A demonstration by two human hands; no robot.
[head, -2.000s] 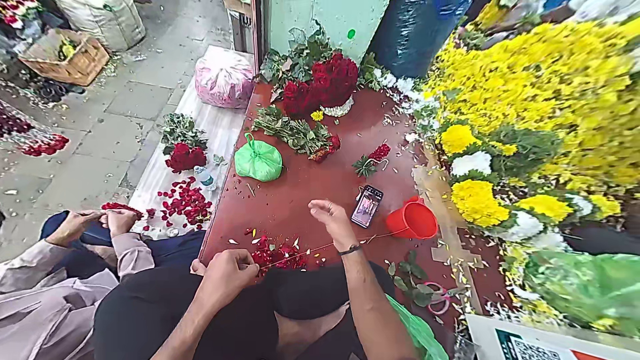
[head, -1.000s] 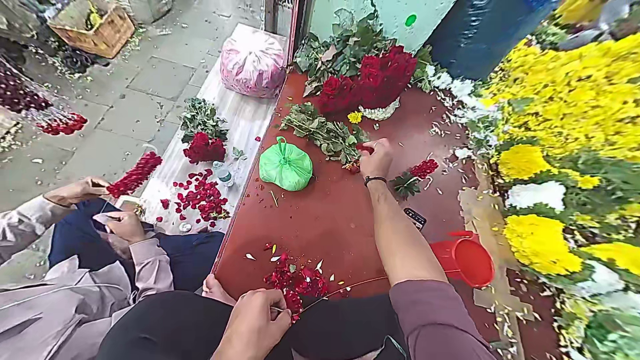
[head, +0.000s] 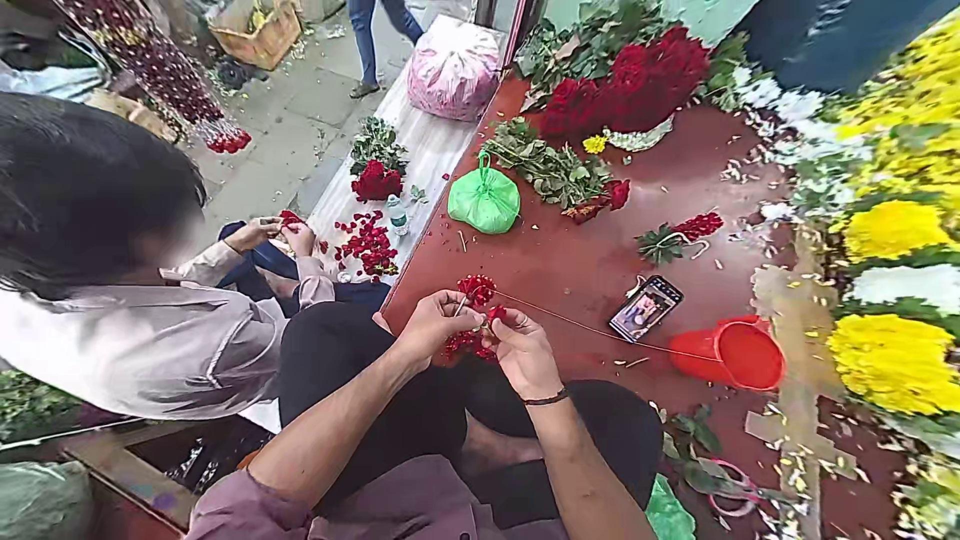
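Over the near edge of the red tabletop, my left hand (head: 442,326) grips a needle beside strung red petals (head: 477,289). Close against it, my right hand (head: 523,352) pinches a small red rose (head: 496,313). A thin thread (head: 570,319) runs from near my left hand to the red plastic cup (head: 739,352) lying on its side. More red petals (head: 466,343) show below and partly behind my hands. A smartphone (head: 646,308) with a lit screen lies right of my hands. Farther back sit a knotted green plastic bag (head: 484,199) and a bunch of red roses (head: 596,202) with leafy stems.
A person (head: 150,322) sits at my left, handling red petals. Large red roses (head: 652,71) lie at the back, a small red flower bundle (head: 697,226) at the right. Yellow chrysanthemums (head: 892,360) line the right side. Pink-handled scissors (head: 731,487) lie near my right knee.
My right hand has come back from the rose bunch to meet my left hand, now with a red rose between its fingers. A passer-by's legs have appeared at the back.
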